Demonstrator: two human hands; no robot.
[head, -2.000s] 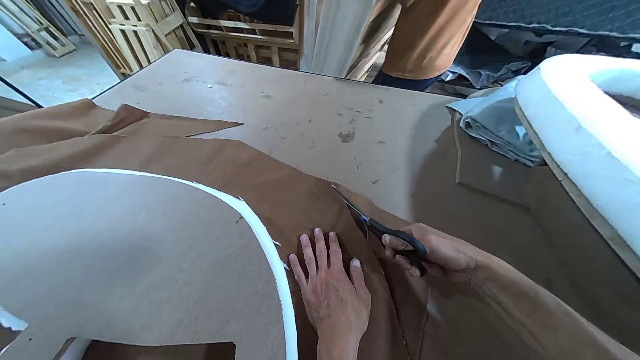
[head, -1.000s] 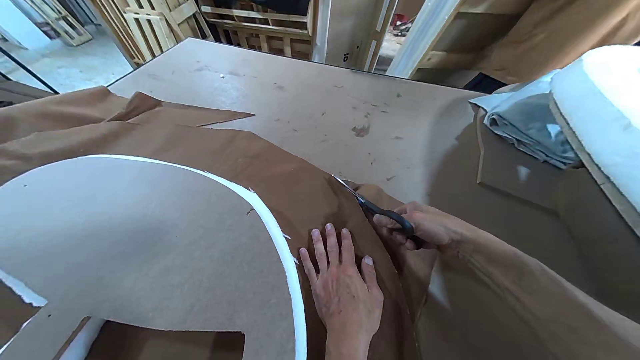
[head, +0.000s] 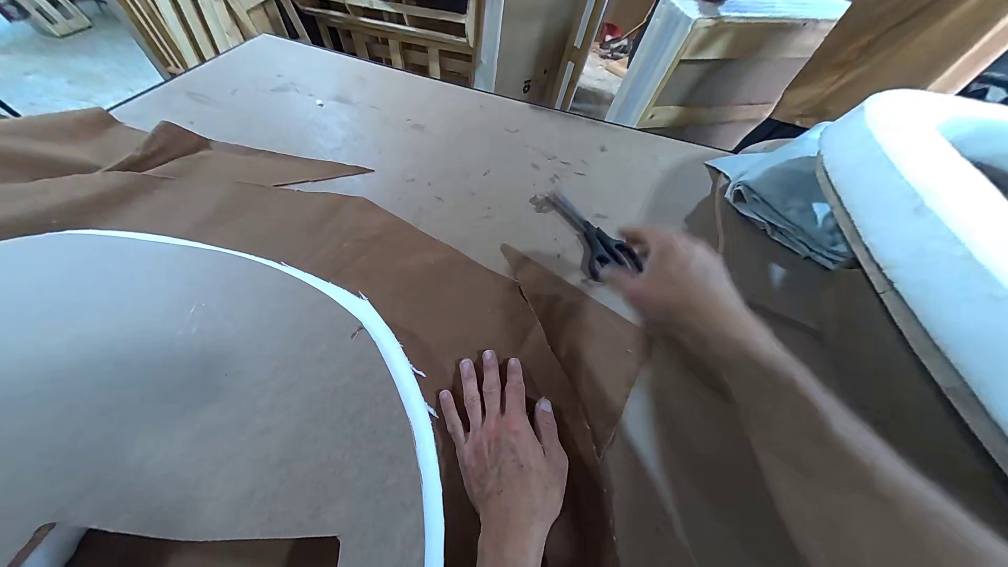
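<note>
Brown fabric [head: 441, 291] lies over the worktable, under a curved, board-backed panel [head: 220, 378] edged with white padding. My left hand [head: 508, 453] rests flat on the fabric just right of the white edge, its fingers spread. Beyond it, a cut runs through the fabric, and a pointed flap [head: 587, 339] lies to the right of the cut. My right hand [head: 677, 276], blurred, is at the handles of the black-handled scissors [head: 602, 248] above the table; whether its fingers still grip them is unclear. The blades point up and left, away from the fabric.
A white padded piece on a board [head: 906, 205] stands at the right beside folded grey-blue cloth [head: 787, 197]. A loose fabric point [head: 315, 168] lies at the upper left of the worktable [head: 441, 142]. Wooden frames [head: 394, 35] stand behind the far edge.
The scissors were at the fabric's cut edge in my right hand; they are now beyond it, over the bare tabletop. The flap has come apart from the main fabric along the cut. My left hand stays flat.
</note>
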